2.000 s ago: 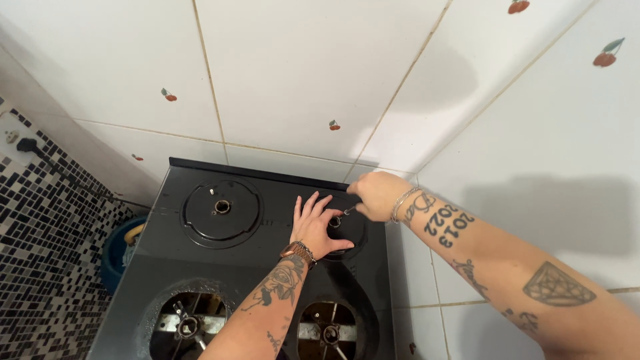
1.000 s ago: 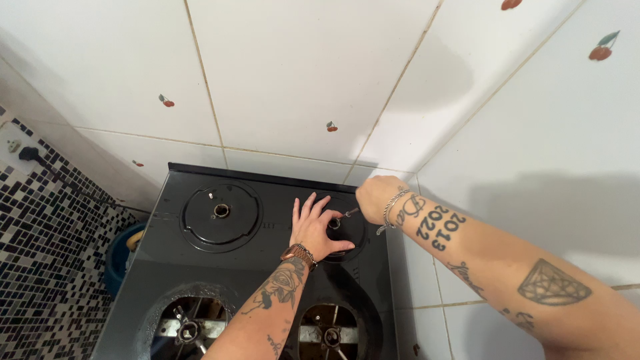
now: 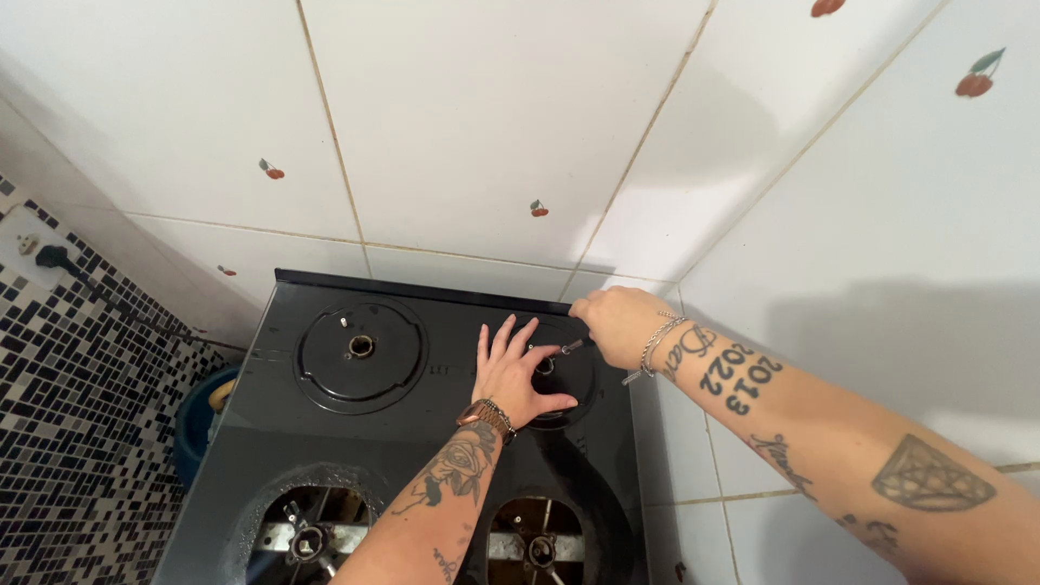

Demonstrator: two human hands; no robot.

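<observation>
A black gas cooktop [image 3: 455, 439] lies below my hands. Fingers spread, my left hand [image 3: 516, 374] rests on the back right burner plate [image 3: 581, 390], its thumb and forefinger on either side of the burner's center fitting [image 3: 544, 366]. Closed around a small tool with a metal shaft [image 3: 574, 346], probably a screwdriver, my right hand [image 3: 621, 325] is at the cooktop's back right edge. The shaft points left, toward the left forefinger and the fitting. Most of the tool is hidden in the fist.
At the back left is another round burner plate [image 3: 361, 382]. Two open burner holes with metal supports [image 3: 353, 536] are in front. White tiled walls [image 3: 487, 122] stand behind and to the right. A black plug [image 3: 53, 257] and a blue tub [image 3: 191, 431] are at the left.
</observation>
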